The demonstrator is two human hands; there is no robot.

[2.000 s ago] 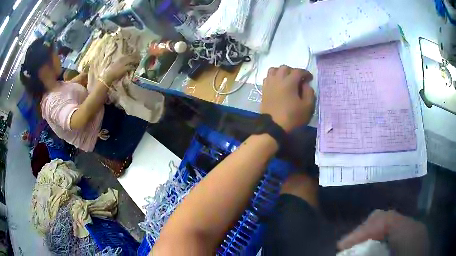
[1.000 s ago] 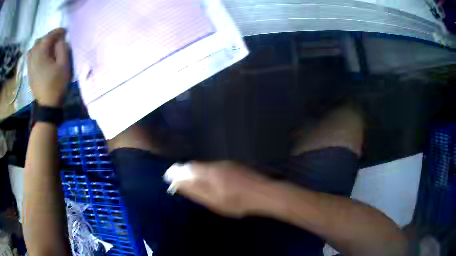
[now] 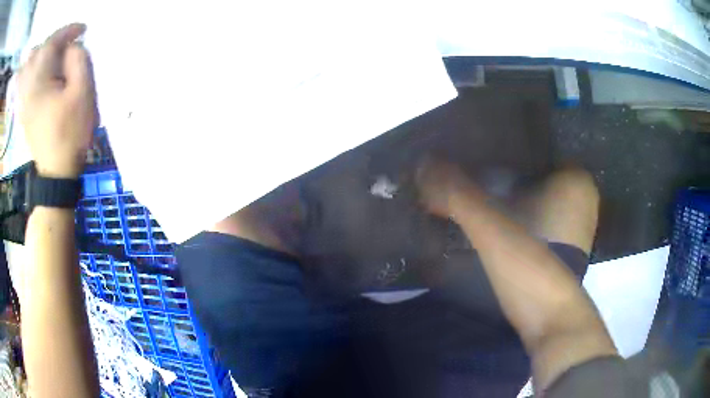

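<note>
Large paper sheets (image 3: 272, 101), washed out to plain white, lie across the upper left, their lower corner over the table edge and above my lap. No pink page shows. My left hand (image 3: 58, 101), with a black wristband, is at their left edge, fingers curled; whether it grips them cannot be told. My right hand (image 3: 437, 186) is blurred, low between my knees. A small white wad (image 3: 383, 186) shows just left of it, apart from the fingers.
A blue slatted crate (image 3: 140, 291) with white thread waste (image 3: 121, 334) stands at lower left. Another blue crate (image 3: 689, 245) is at the right edge. The white table (image 3: 568, 39) spans the top. Thin white threads (image 3: 391, 269) show below the wad.
My right hand has moved forward and right, and the white wad is now out of it. The view has shifted; the paper fills more of it and its pink page has washed out.
</note>
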